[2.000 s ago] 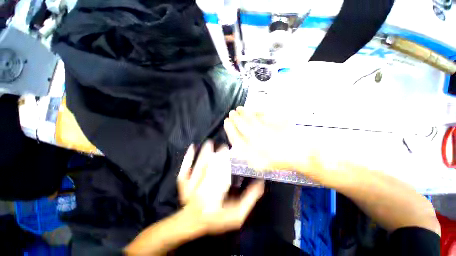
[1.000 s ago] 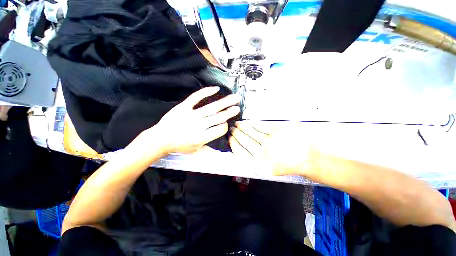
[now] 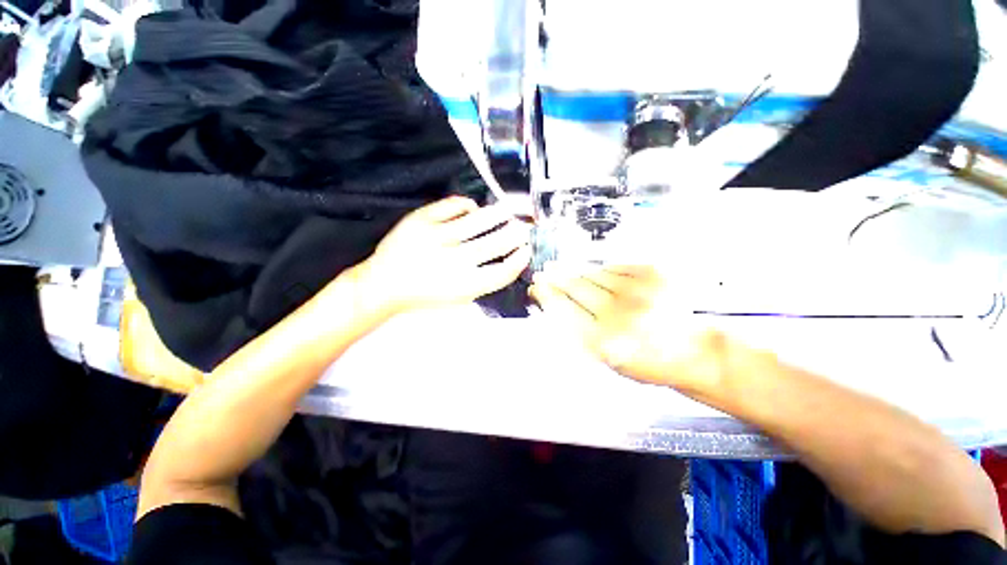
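A large heap of black garment cloth [image 3: 276, 144], finely ribbed in places, lies on the left of the white sewing machine [image 3: 652, 144]. My left hand [image 3: 447, 256] lies flat on the cloth's right edge, fingers pointing at the needle area. My right hand [image 3: 618, 315] is at the near end of that edge, fingertips together on a small dark piece of cloth [image 3: 510, 298]. Whether they pinch it is hard to tell. The presser foot and needle [image 3: 543, 237] are just beyond my fingertips, partly hidden and washed out by glare.
A wide black strip [image 3: 905, 99] hangs over the machine head. A wooden-handled tool [image 3: 977, 166] lies at the upper right. A grey motor housing [image 3: 50, 193] stands at the left. Blue crates, one at the right [image 3: 729, 508], are below the table's front edge [image 3: 552, 433].
My left hand has come up from the front edge onto the cloth beside the needle. The cloth that hung over the front edge now lies on the table. My right hand stays near the seam.
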